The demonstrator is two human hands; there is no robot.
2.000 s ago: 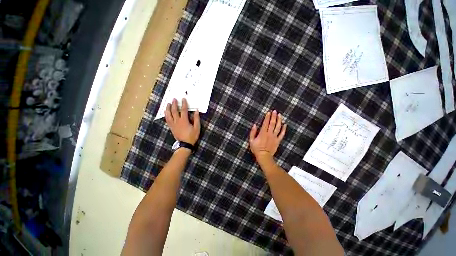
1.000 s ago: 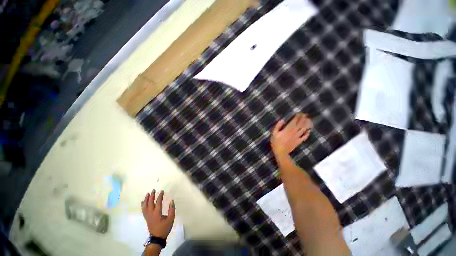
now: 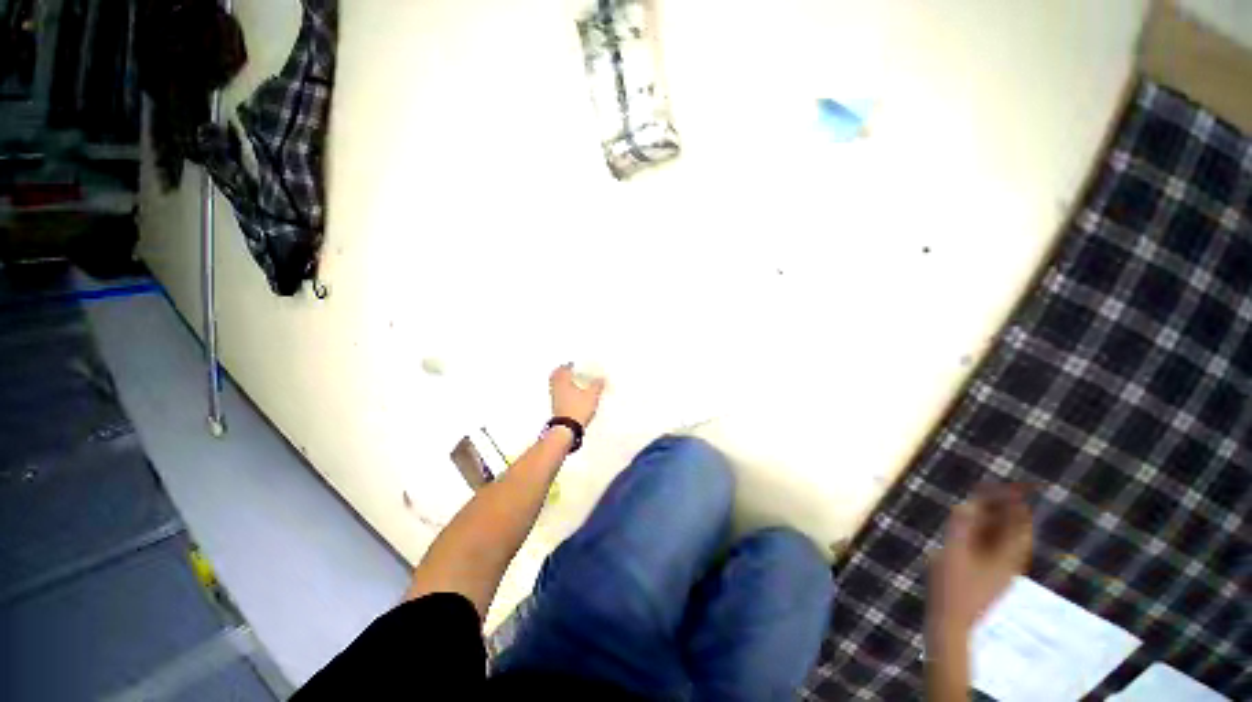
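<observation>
My left hand (image 3: 577, 392) is low over the bare cream table (image 3: 742, 274), fingers curled by a small pale thing at the fingertips; whether it grips it is unclear. Beside my left forearm, partly hidden by it, is a small dark and white item (image 3: 474, 460), perhaps the box of pins. My right hand (image 3: 991, 542) is blurred over the plaid fabric (image 3: 1071, 412) at right, and its grip cannot be read. A white pattern piece (image 3: 1050, 642) lies on the cloth below it, with part of another (image 3: 1167, 686) at the bottom edge.
My jeans-covered knees (image 3: 645, 549) are over the table's near part. A wrapped weight (image 3: 630, 103) and a blue strip (image 3: 842, 119) lie at the far side. Plaid offcuts (image 3: 282, 172) hang at the far left by a metal pole (image 3: 212, 302). A brown strip (image 3: 1206, 66) is at top right.
The view has swung left to the bare table. My left hand has left the long pattern piece and reached across the table. My right hand has stayed over the cloth, now blurred.
</observation>
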